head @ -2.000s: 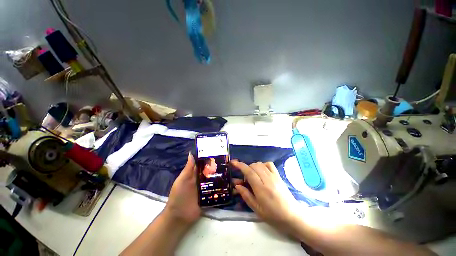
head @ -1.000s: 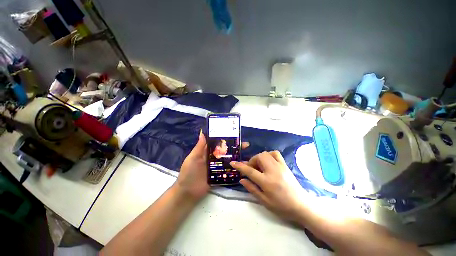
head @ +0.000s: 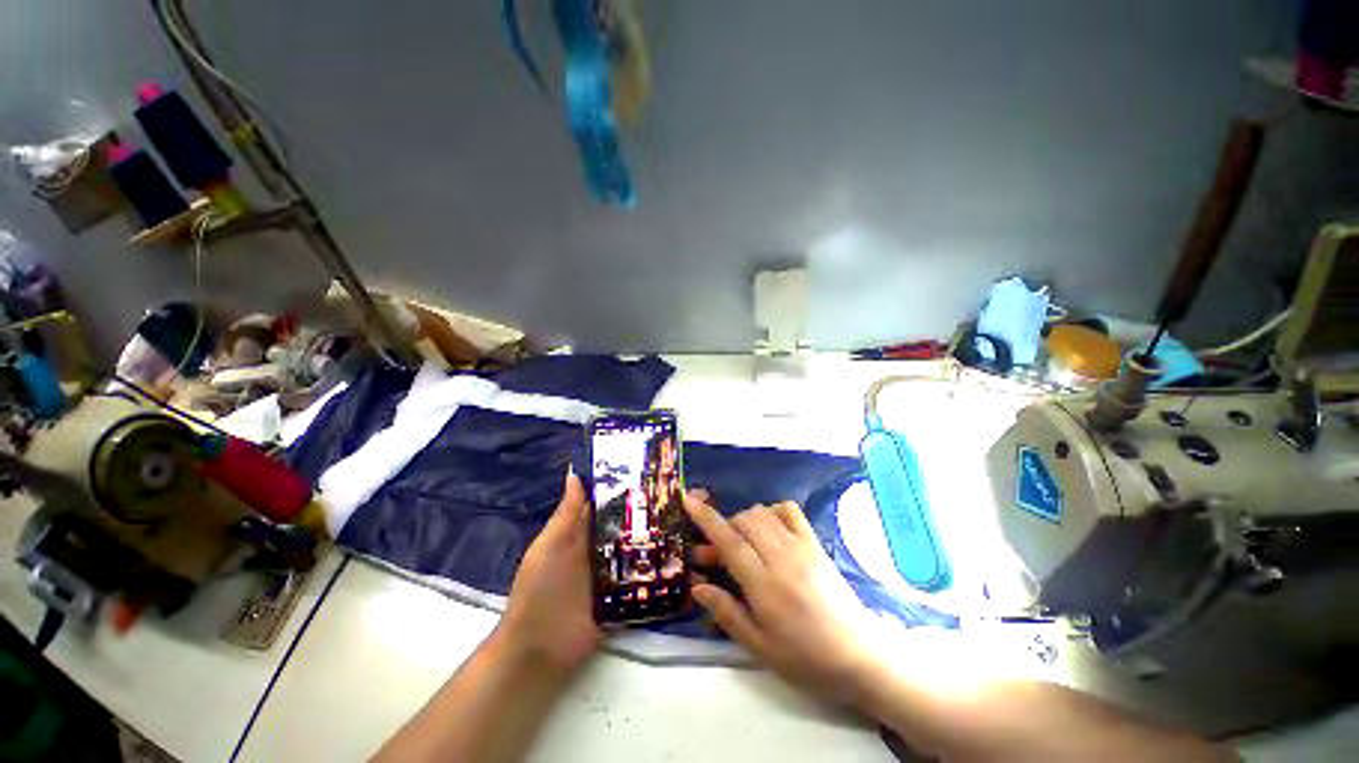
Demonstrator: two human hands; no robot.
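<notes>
A smartphone [head: 638, 522] with a lit screen is held upright in my left hand [head: 555, 578], its thumb along the left edge. My right hand [head: 778, 589] is at the phone's right edge with its index finger extended beside the screen; it holds nothing that I can see. Navy garment fabric [head: 462, 492] with a white band [head: 425, 410] lies flat behind and under the phone and hands, partly hidden by them.
A large sewing machine [head: 1073, 485] stands at the right, a light-blue oval object [head: 903, 510] beside it. A second machine [head: 142, 470] with a red thread cone [head: 254, 477] is at the left. Blue ribbon [head: 593, 119] hangs on the wall.
The phone screen shows a different picture. My right index finger has moved from the lower screen to the phone's right edge. The camera view has shifted and swung back.
</notes>
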